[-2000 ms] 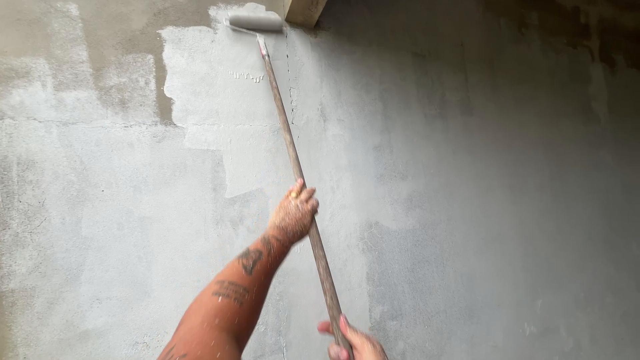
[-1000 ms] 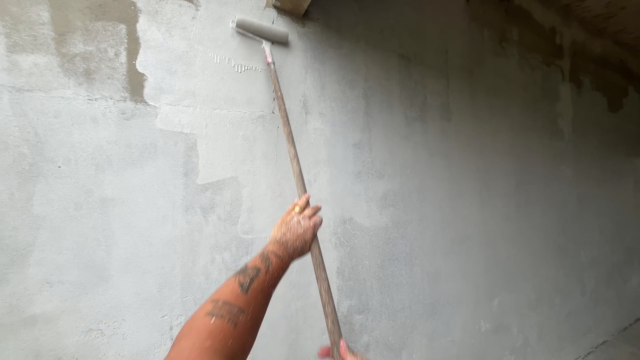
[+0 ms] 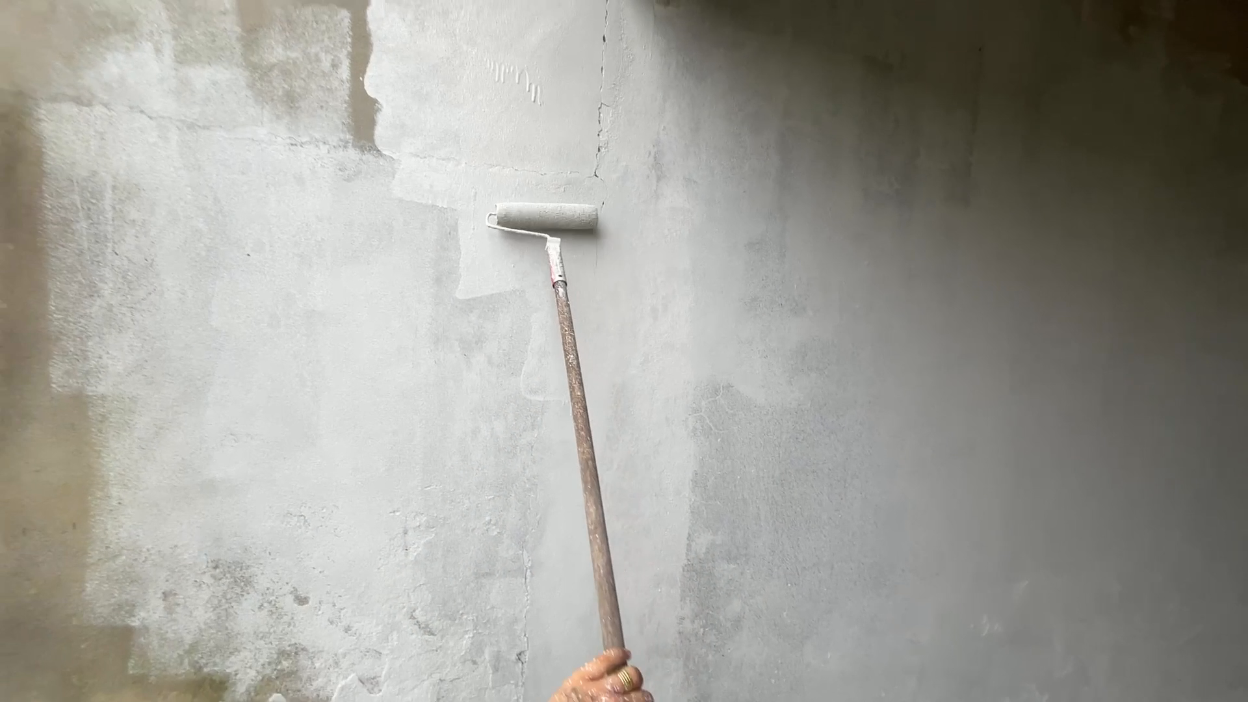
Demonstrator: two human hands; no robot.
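Observation:
A paint roller (image 3: 547,216) covered in whitish paint touches the wall a little above the middle of the view. Its wire frame and paint-smeared handle sit on the end of a long wooden pole (image 3: 588,458), which runs down to the bottom edge. My left hand (image 3: 604,680), with a ring on one finger, is closed around the pole at the bottom edge. My right hand is out of view, and so is the lower end of the pole.
The rough plaster wall (image 3: 263,341) fills the view, with pale painted areas and brown bare patches (image 3: 49,487) at the left. A thin vertical crack (image 3: 601,107) runs above the roller. The upper right lies in shadow.
The roller has come down the wall from beside the beam end at the top. My left hand has moved down with the pole, and my right hand has left the view.

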